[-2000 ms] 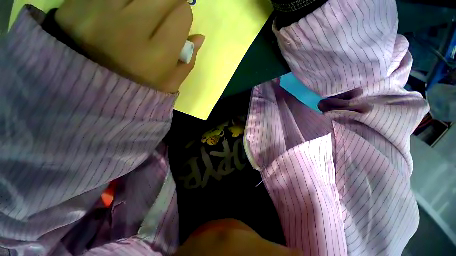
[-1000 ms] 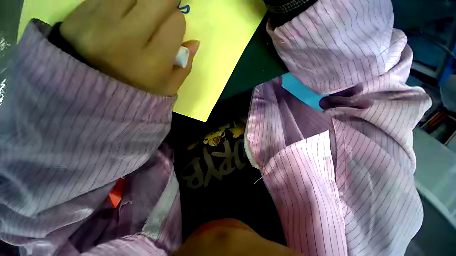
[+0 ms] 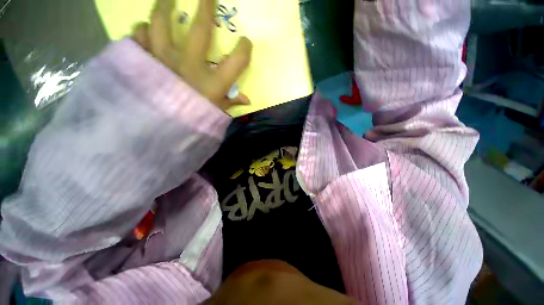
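Observation:
A yellow paper sheet [image 3: 275, 56] lies at the top middle on the dark bench and bears small dark-blue curved marks [image 3: 226, 18]. My left hand [image 3: 194, 59] is over the paper's left part with its fingers spread, covering some of it. A small white piece, the marker cap [image 3: 232, 91], shows tucked by the lower edge of that hand, mostly hidden. My right hand is beyond the top edge of the picture; only its pink striped sleeve [image 3: 411, 65] shows, right of the paper.
A grey board with glossy clear film [image 3: 56, 44] lies left of the paper. The dark green bench surface [image 3: 328, 41] shows between paper and right sleeve. A blue surface and a red item [image 3: 353, 95] show beside that sleeve. A grey ledge [image 3: 504, 196] is at far right.
The paper has shifted and turned in view, and more marks show. My left fingers have spread. My right wrist's dark cuff has left the picture at the top.

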